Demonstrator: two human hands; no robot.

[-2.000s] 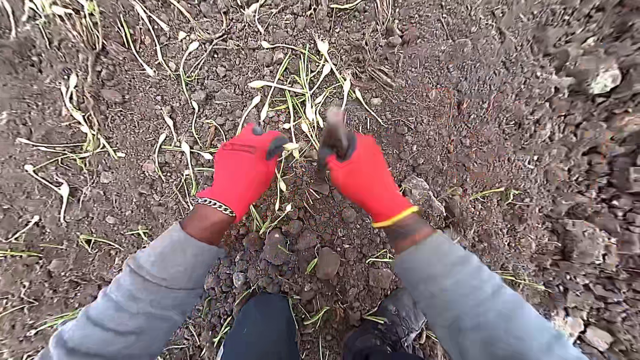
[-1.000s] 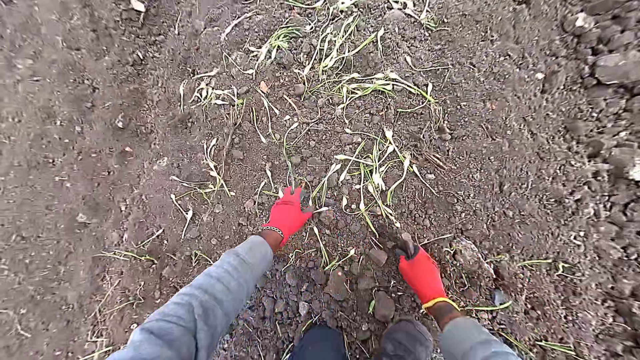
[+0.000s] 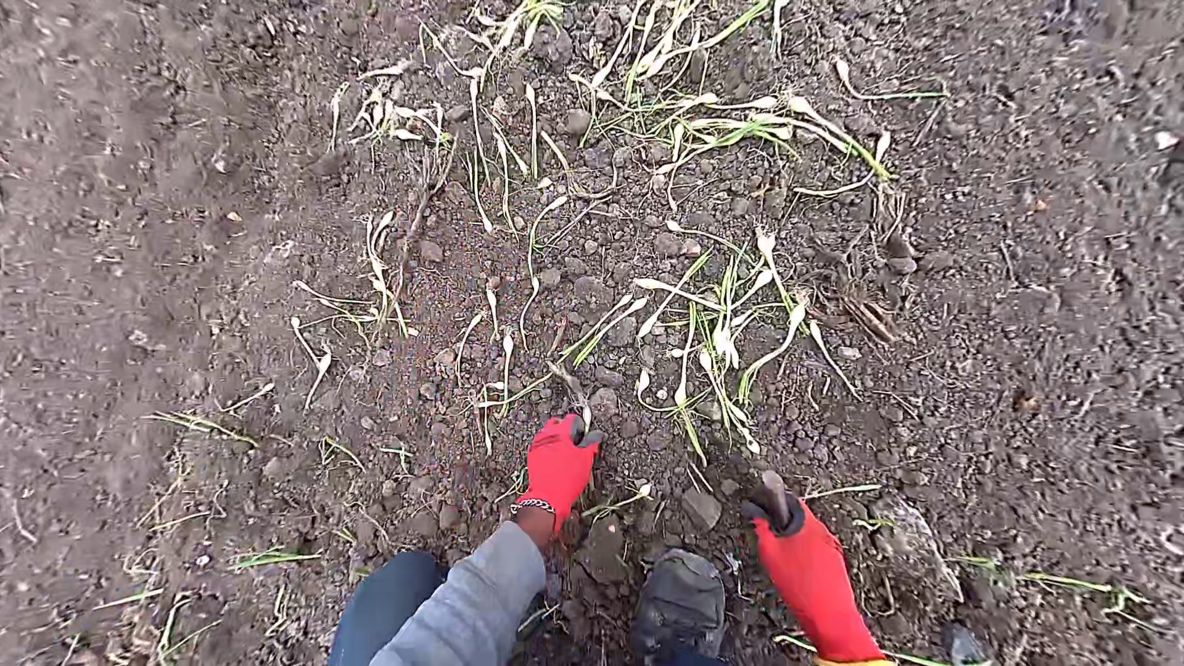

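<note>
My left hand point(image 3: 562, 467), in a red glove with dark fingertips, is low over the soil and pinches a pale onion-like seedling point(image 3: 575, 390) between thumb and fingers. My right hand point(image 3: 803, 564), gloved the same way, is closed around a short brownish handle-like piece point(image 3: 775, 498); its lower part is hidden by the hand. Just ahead of both hands lies a loose pile of uprooted seedlings point(image 3: 726, 342) with white bulbs and green leaves. More seedlings point(image 3: 379, 277) are scattered to the left, and another bunch point(image 3: 740, 125) lies farther ahead.
Clods and small stones cover the ground, with a larger stone point(image 3: 701, 509) between my hands and a big one point(image 3: 911, 546) right of my right hand. My dark shoe point(image 3: 682, 601) stands near the bottom edge. Dry roots point(image 3: 865, 310) lie right of the pile.
My hands, close together two seconds ago, are now apart. The left hand now has a seedling at its fingertips. The view has shifted markedly.
</note>
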